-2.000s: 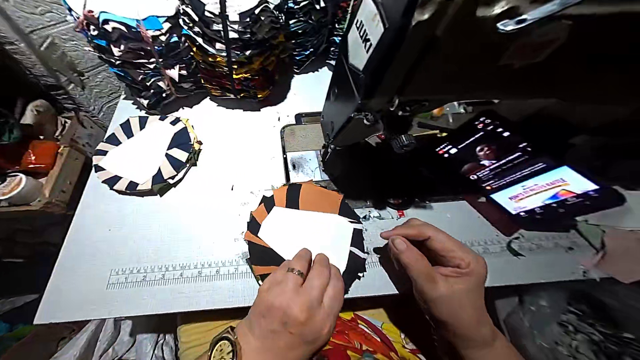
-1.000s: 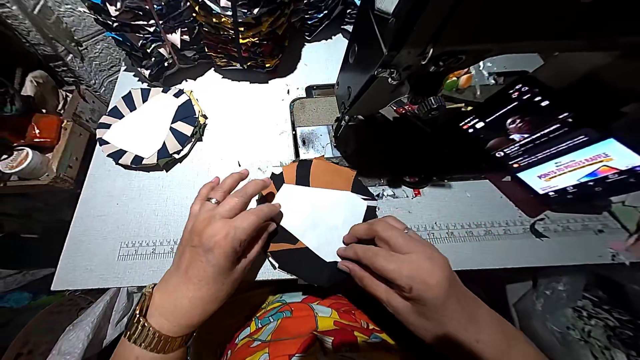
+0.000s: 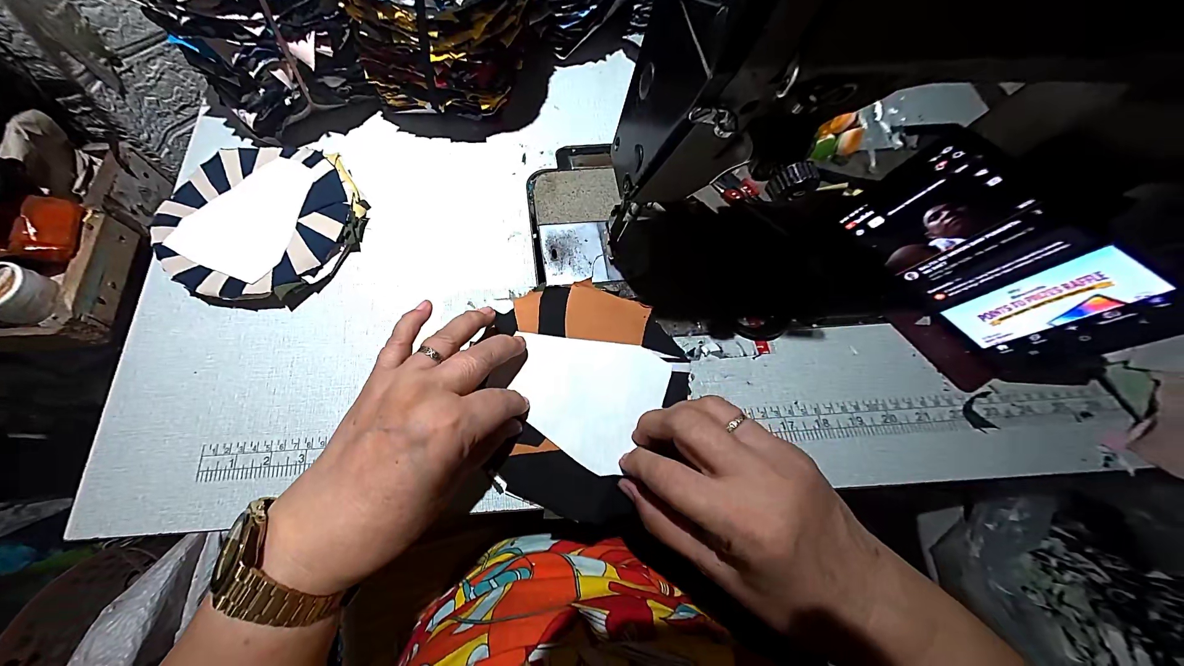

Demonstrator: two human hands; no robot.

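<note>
A round patchwork of orange and black fabric strips point(image 3: 606, 314) lies near the table's front edge, with an angular white piece point(image 3: 592, 388) on top of it. My left hand point(image 3: 416, 416), with a ring and a gold-coloured watch, rests its fingertips on the left side of the piece and the patchwork. My right hand point(image 3: 731, 481) has its fingertips at the white piece's lower right edge, thumb low; whether it pinches the edge is unclear. At the left lies a stack of round navy and cream striped pieces point(image 3: 222, 176) with a white piece point(image 3: 245, 222) on it.
A sewing machine point(image 3: 684, 120) stands behind the patchwork, its needle area above a metal plate point(image 3: 573, 250). Bundled fabric stacks point(image 3: 435, 65) line the back. A lit phone point(image 3: 1008, 250) lies at right. A measuring scale point(image 3: 888, 412) runs along the table's front. A wooden crate point(image 3: 92, 250) stands at left.
My left hand has moved from the white piece's lower edge to its left side. My right hand, raised off to the right two seconds ago, is now at the piece's lower right edge.
</note>
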